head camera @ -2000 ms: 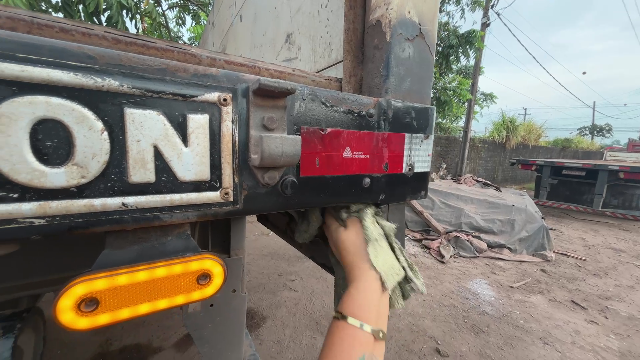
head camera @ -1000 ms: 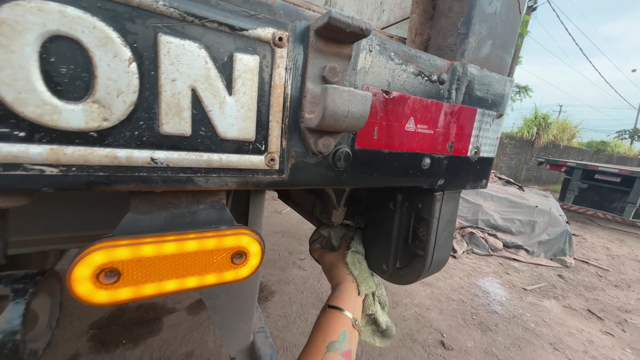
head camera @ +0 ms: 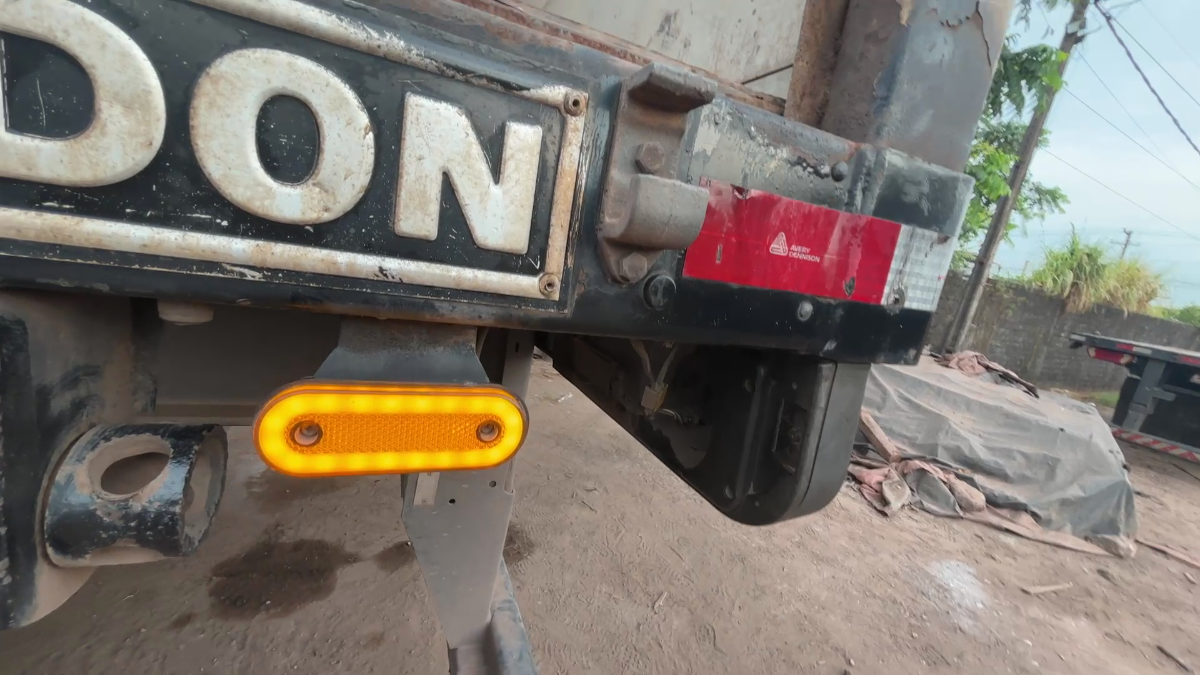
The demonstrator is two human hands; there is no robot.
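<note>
Neither my left hand nor my right hand shows in the view now, and the cloth is out of sight too. A black truck-bed rail with large raised metal letters crosses the upper part. A rusty bolted bracket sits right of the letters, beside a red reflective strip. Below the rail, a lit amber oval marker lamp hangs from a dark mount. Under the rail's right end is a black lamp housing, with loose wires and a connector to its left.
A black metal tube juts out at lower left. A grey support bracket stands below the lamp. On the dirt ground at right lies a tarp-covered pile, with another flatbed, a wall and a utility pole behind.
The hand holding the greenish cloth under the rail beside the black housing has left the view. The view has shifted left, showing more letters and the metal tube.
</note>
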